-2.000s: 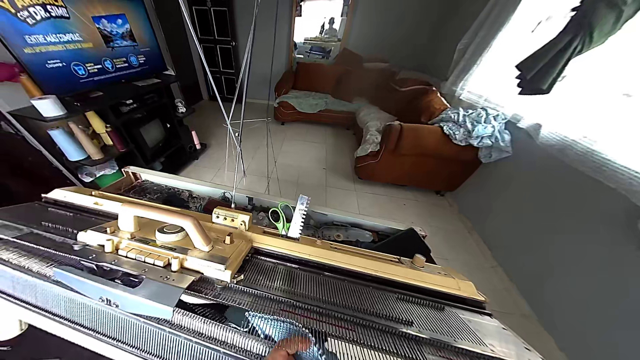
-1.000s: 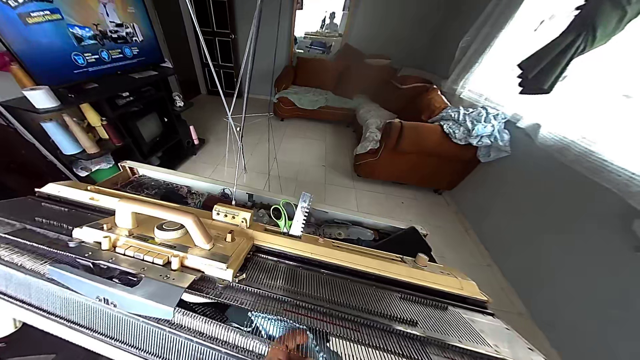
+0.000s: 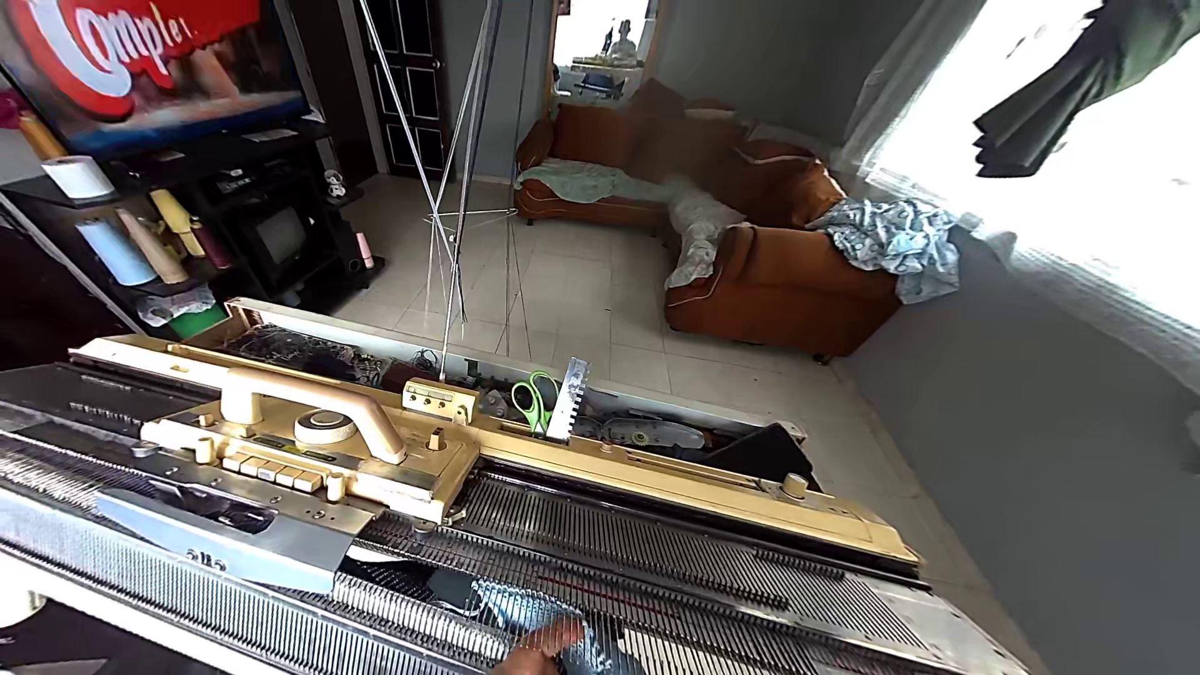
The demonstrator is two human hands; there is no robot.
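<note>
A knitting machine with two needle beds [image 3: 600, 525] spans the foreground. Its cream carriage [image 3: 319, 441], with a handle, dial and buttons, sits left of centre, joined to a grey lower carriage [image 3: 216, 544]. At the bottom centre one hand [image 3: 542, 649] touches bluish knitted fabric [image 3: 525, 609] between the beds; which hand it is, left or right, cannot be told, and its grip is partly hidden. The other hand is out of view. Green-handled scissors [image 3: 534, 403] and a toothed metal comb [image 3: 568, 401] stand upright behind the rail. Pale yarn strands [image 3: 450, 244] run down to the machine.
Behind the machine lies a long tray [image 3: 319, 323] of tools and tangled material. Yarn cones [image 3: 114, 251] stand on a black shelf at left, below a television [image 3: 159, 66]. An orange-brown sofa [image 3: 778, 281] with cloths on it stands beyond, near the right wall.
The visible hand stays at the fabric, its fingers shifted slightly. The carriage stays at left of centre. The television picture has changed.
</note>
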